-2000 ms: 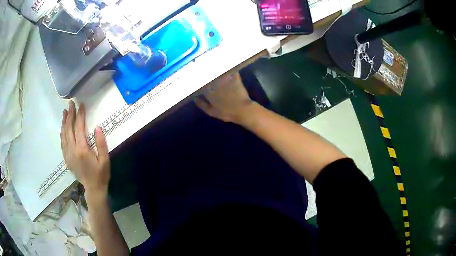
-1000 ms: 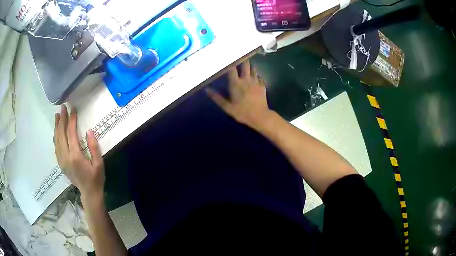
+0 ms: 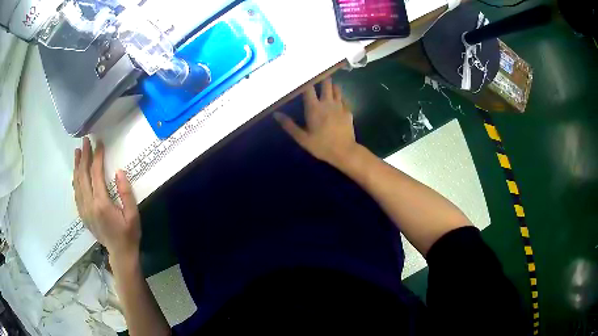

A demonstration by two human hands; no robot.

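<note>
My left hand (image 3: 108,207) lies flat on the front edge of the white sewing table (image 3: 262,85), fingers apart, holding nothing. It is just below the grey sewing machine (image 3: 85,85). My right hand (image 3: 328,128) is at the table's front edge, over the dark navy apron (image 3: 262,190), fingers spread and empty. The bright blue plate (image 3: 213,65) lies beside the machine, with a clear plastic part (image 3: 167,62) above its left portion. Black ruler marks (image 3: 157,147) run along the table's front.
A smartphone (image 3: 372,18) with a lit pink screen lies at the top. White cloth (image 3: 72,298) is heaped at lower left. A dark round stand (image 3: 452,56) with thread scraps and a cardboard box (image 3: 511,79) are at the right. A pale panel (image 3: 446,170) lies under the table.
My right hand has moved a little right and its fingers have spread. My left hand stays on the table edge. The view has shifted slightly.
</note>
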